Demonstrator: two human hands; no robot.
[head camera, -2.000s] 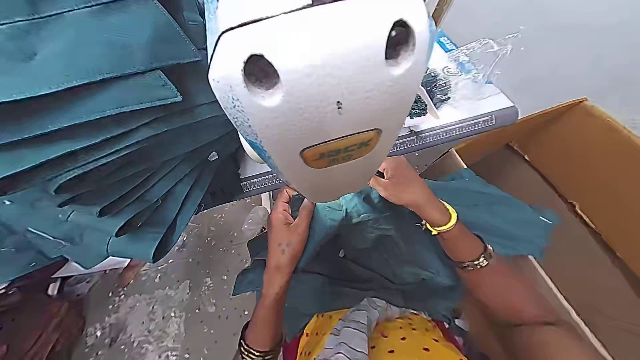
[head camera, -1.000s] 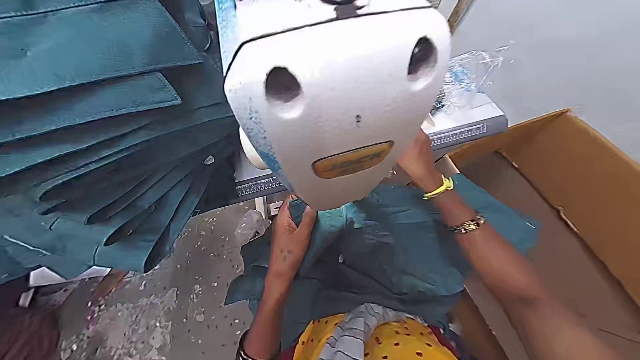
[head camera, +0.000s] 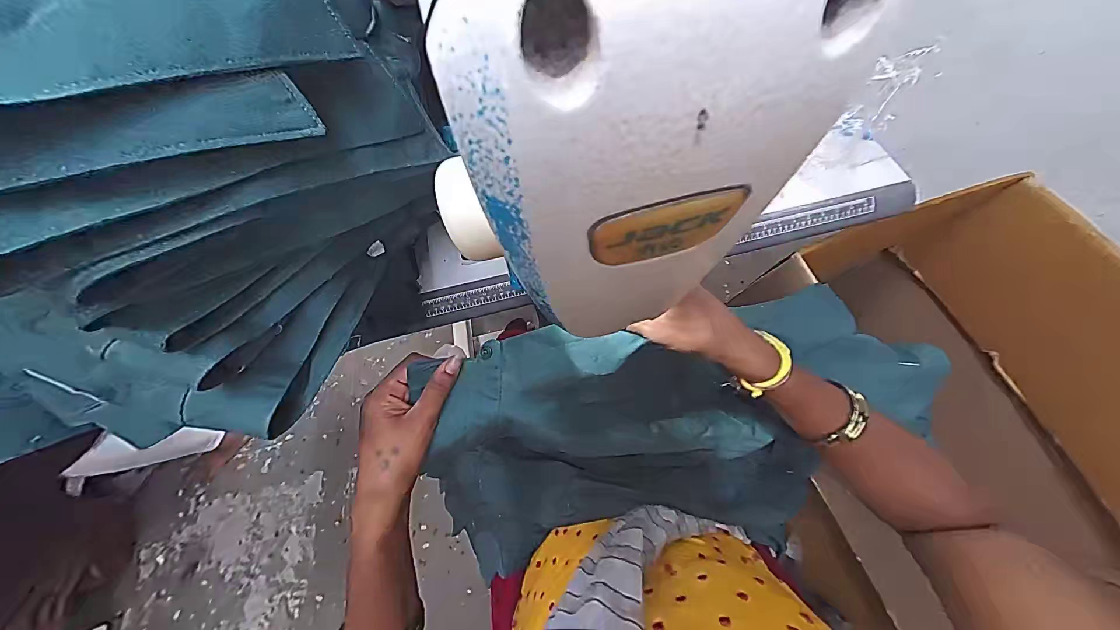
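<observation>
A dark teal cloth garment piece (head camera: 604, 429) hangs across my lap, spread between both hands. My left hand (head camera: 407, 411) pinches its left upper corner between thumb and fingers, near a small button. My right hand (head camera: 691, 322) is at the upper edge of the cloth, its fingertips partly hidden behind the white head of a Jack sewing machine (head camera: 656, 157). Whether those fingers grip the cloth cannot be fully seen. The machine head hides the needle area.
Layered teal garment pieces (head camera: 219, 201) hang at the left. An open cardboard box (head camera: 980, 227) stands at the right. Behind the cloth runs the machine bed's edge with a ruler strip (head camera: 809, 219). A white knob (head camera: 464, 210) juts from the machine's left side. Scraps dot the floor (head camera: 236, 542).
My left hand has moved left, away from the machine head, and holds the cloth's corner out to the side. More of the cloth's upper edge shows between my hands.
</observation>
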